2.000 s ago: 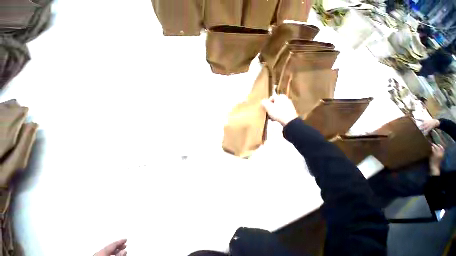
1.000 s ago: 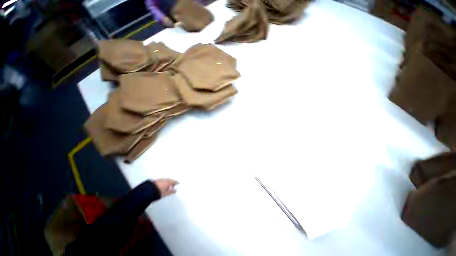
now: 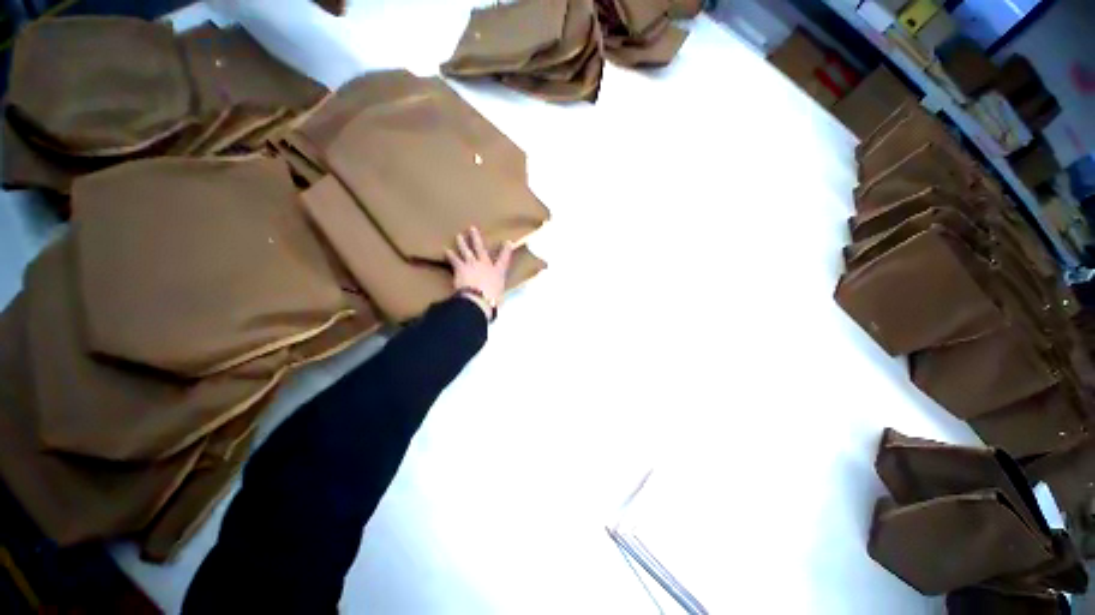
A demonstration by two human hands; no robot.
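Tan-brown bag bodies lie flat in overlapping stacks on the left of the white table. My left hand [image 3: 480,267], bare with a dark sleeve, reaches over the table with fingers spread. It touches the near edge of the top bag body [image 3: 414,162] of the stack nearest the middle; whether the fingers pinch the edge is hard to tell. A small shiny dot shows on that bag's panel. Another large bag body [image 3: 198,258] lies to the left of it. My right hand is out of the picture.
Thin grey strips [image 3: 654,571] lie on the white table [image 3: 708,300] near its front. Upright bags [image 3: 919,288] stand in rows along the right side, with more at the lower right [image 3: 955,541]. Another bag pile [image 3: 528,42] lies at the far side. Shelves stand beyond the right edge.
My left hand has moved from the near left table edge forward onto the bag stack. The view has shifted closer to the stacks, and the standing bags show more at the right.
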